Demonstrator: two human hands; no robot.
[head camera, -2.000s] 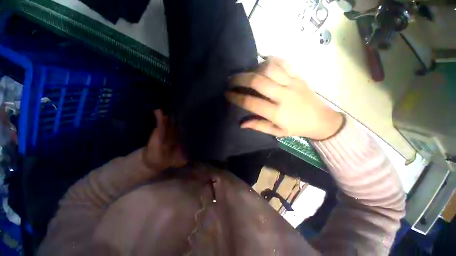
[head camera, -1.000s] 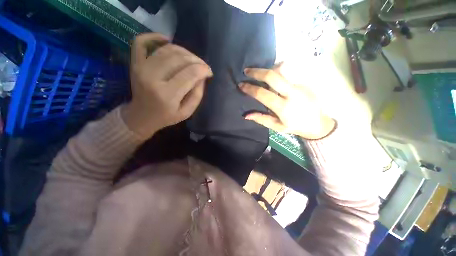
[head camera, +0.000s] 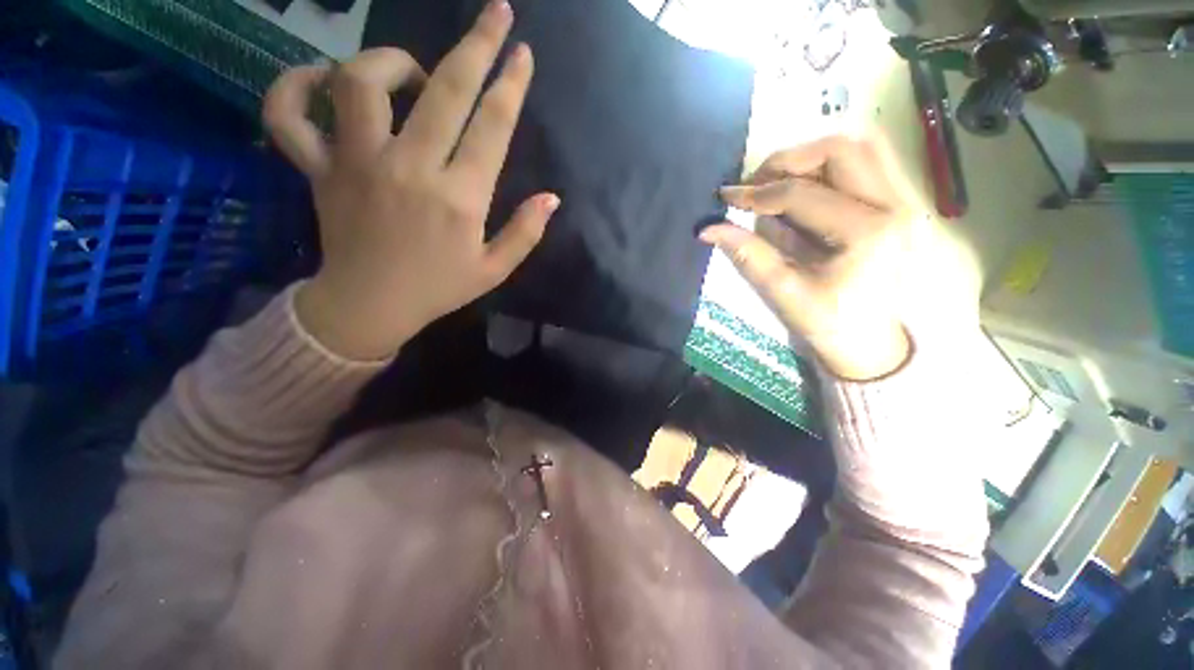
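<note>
A black fabric panel (head camera: 615, 170) lies over the table edge and hangs toward the lap. My left hand (head camera: 413, 183) rests on its left part with fingers spread, pointing up and away. My right hand (head camera: 832, 236) is at the panel's right edge, thumb and forefinger pinching a bit of the dark cloth there. The needle area of the sewing machine (head camera: 825, 52) is washed out by bright light beyond the panel.
A blue plastic basket (head camera: 144, 249) stands at the left. The table's green edge (head camera: 753, 367) carries white markings. A red-handled tool (head camera: 939, 138) lies on the machine at the right, near a dark round metal part (head camera: 998, 92). A drawer-like box (head camera: 1067, 524) is at lower right.
My left hand has come up from low beside the cloth, then spread over its left side. My right hand has gone from lying flat on the panel to pinching its right edge.
</note>
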